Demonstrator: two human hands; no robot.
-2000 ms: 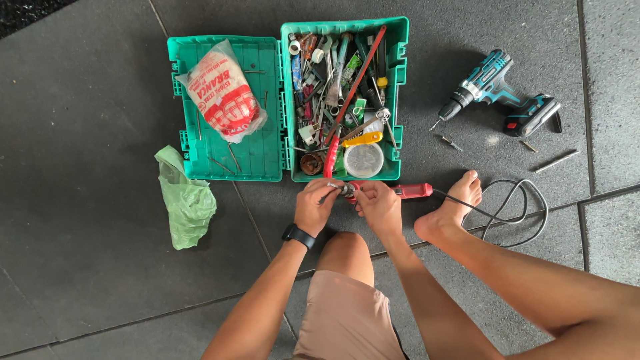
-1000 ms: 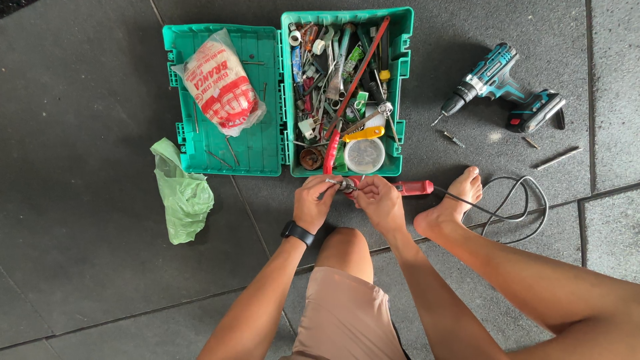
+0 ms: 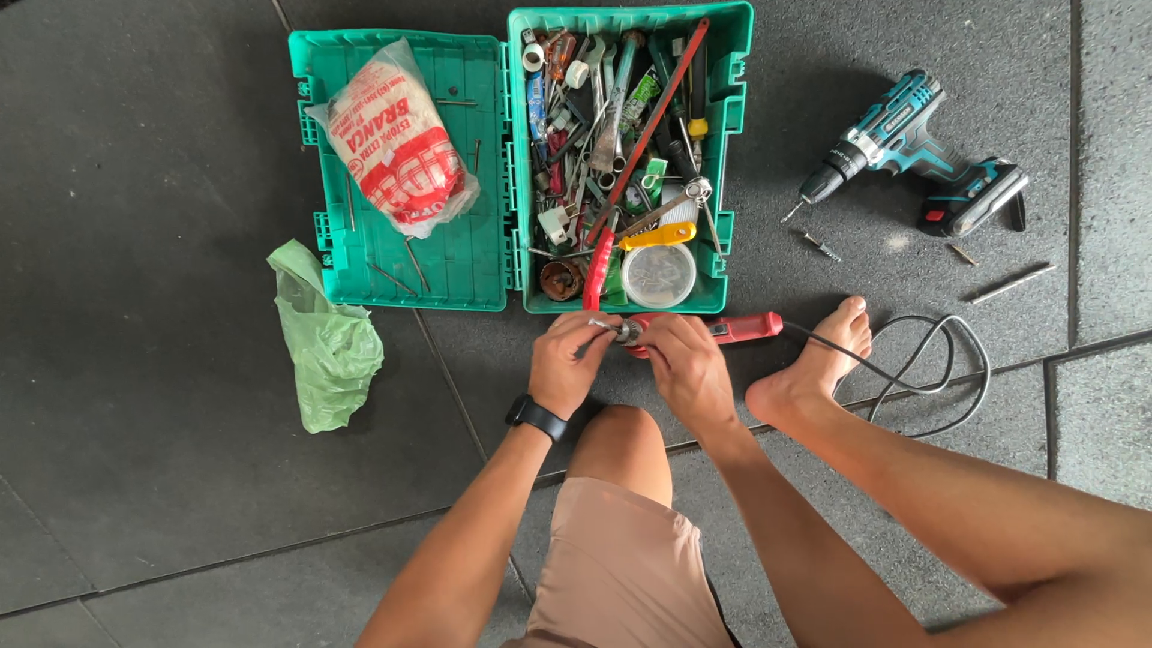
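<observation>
A red corded power drill (image 3: 751, 328) lies on its side on the dark tiles, just below the open toolbox. Its metal chuck (image 3: 629, 332) points left, and a drill bit (image 3: 601, 324) is at the chuck's mouth. My left hand (image 3: 567, 355), with a black watch on the wrist, pinches the bit between thumb and fingers. The fingers of my right hand (image 3: 686, 360) are closed around the drill's chuck end; how firmly they grip is partly hidden. Both hands are close together, with the chuck between them.
A green toolbox (image 3: 736, 135) full of hand tools is just beyond my hands, a printed plastic bag (image 3: 396, 139) in its lid. A green plastic bag (image 3: 328, 346) lies left. Right are a cordless drill (image 3: 900, 135), a masonry bit (image 3: 1012, 283), my foot and a looped black cord (image 3: 981, 360).
</observation>
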